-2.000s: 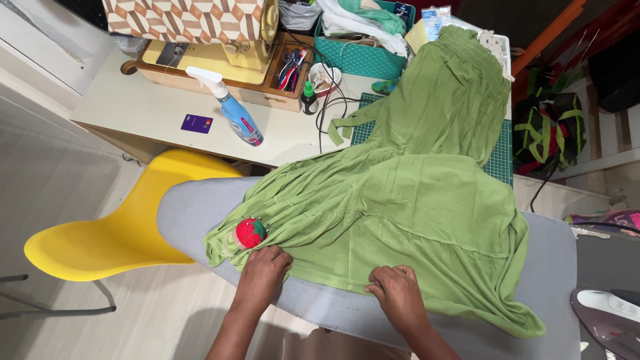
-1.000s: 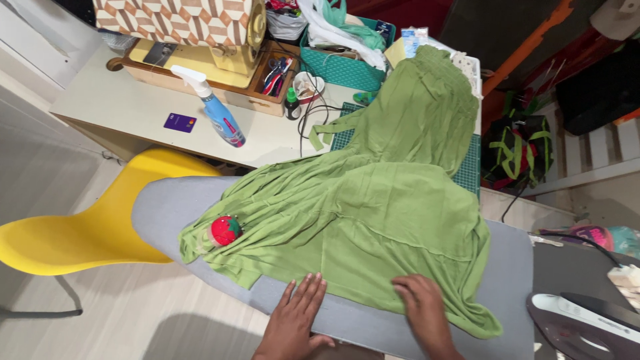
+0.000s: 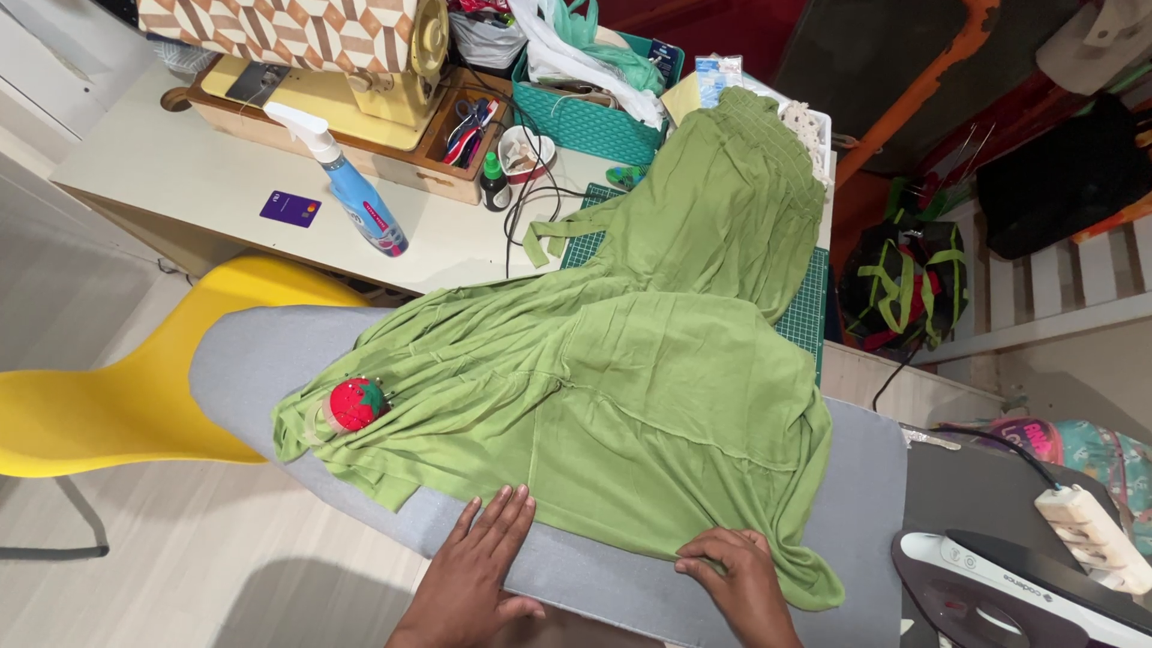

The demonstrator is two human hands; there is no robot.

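A green gathered garment (image 3: 666, 378) lies spread over a grey ironing board (image 3: 261, 355), its elasticated end reaching onto the white table. My left hand (image 3: 481, 567) rests flat near the board's front edge, fingers extended, with the fingertips on the garment's lower hem. To its right, my right hand (image 3: 733, 571) pinches the same hem between thumb and fingers. A red tomato-shaped pincushion (image 3: 356, 404) with pins sits on the garment's left part. A Cadence clothes iron (image 3: 999, 585) lies at the right, beyond my right hand.
The white table (image 3: 225, 171) holds a sewing machine (image 3: 387, 90), a blue spray bottle (image 3: 360, 202), a small green-capped bottle (image 3: 494, 183), a teal basket (image 3: 589, 121) and a green cutting mat (image 3: 805, 306). A yellow chair (image 3: 162, 387) stands left. A white power strip (image 3: 1093, 540) is at the right.
My left hand has opened from a curled pose and lies flat, right of the pincushion. My right hand has stayed at the front hem. The view has shifted slightly.
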